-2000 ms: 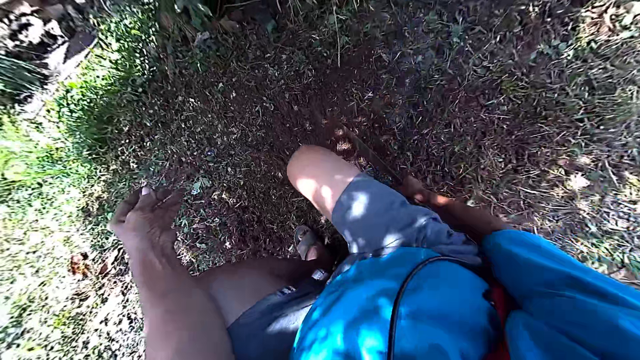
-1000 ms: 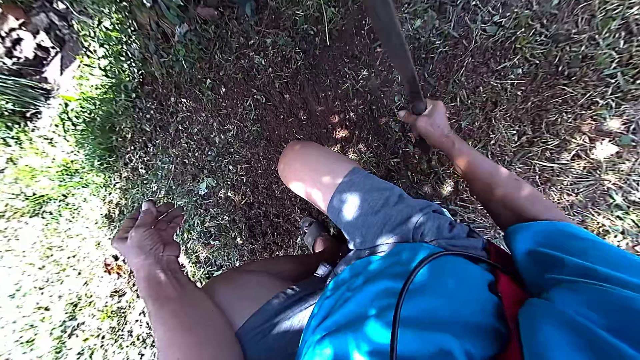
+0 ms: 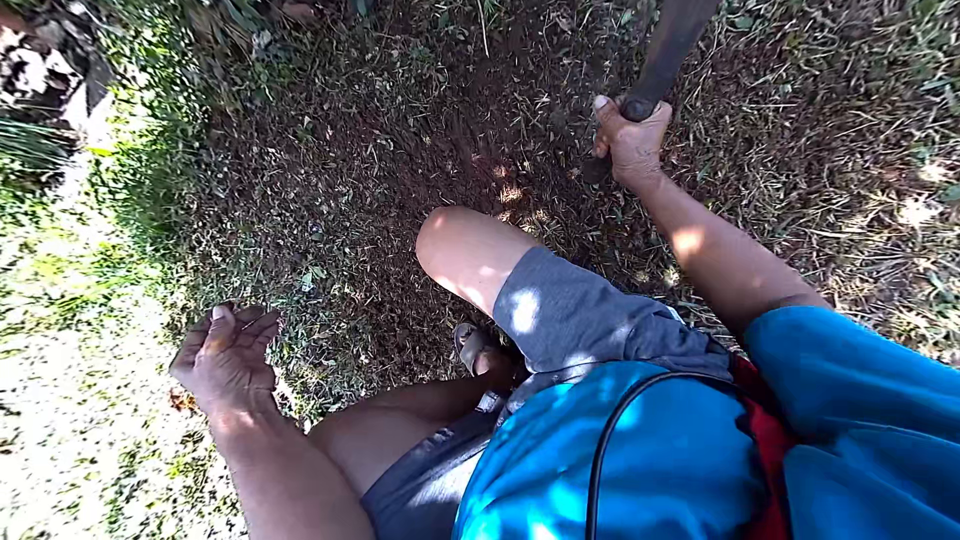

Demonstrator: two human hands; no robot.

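My right hand (image 3: 636, 142) is closed around the dark handle of a machete-like blade (image 3: 673, 52), in front of my right knee and to its right. The blade points away from me and runs out of the top of the view, so its tip is hidden. My left hand (image 3: 229, 356) is held over the grass at the left, palm up with fingers loosely curled and apart, and nothing is in it. Short grass with cut bits and bare dark soil (image 3: 450, 142) lies between the two hands.
My bent knee (image 3: 469, 251) and sandalled foot (image 3: 472, 349) are in the middle, below the soil. Taller green grass (image 3: 150, 150) grows at the left. Rocks or rubble (image 3: 45, 71) lie at the upper left. A black cord (image 3: 596, 465) hangs across my blue shirt.
Two seconds ago my right forearm was low at the right; it has since moved up and forward, with the blade now plainly in view. My left hand has stayed in about the same place.
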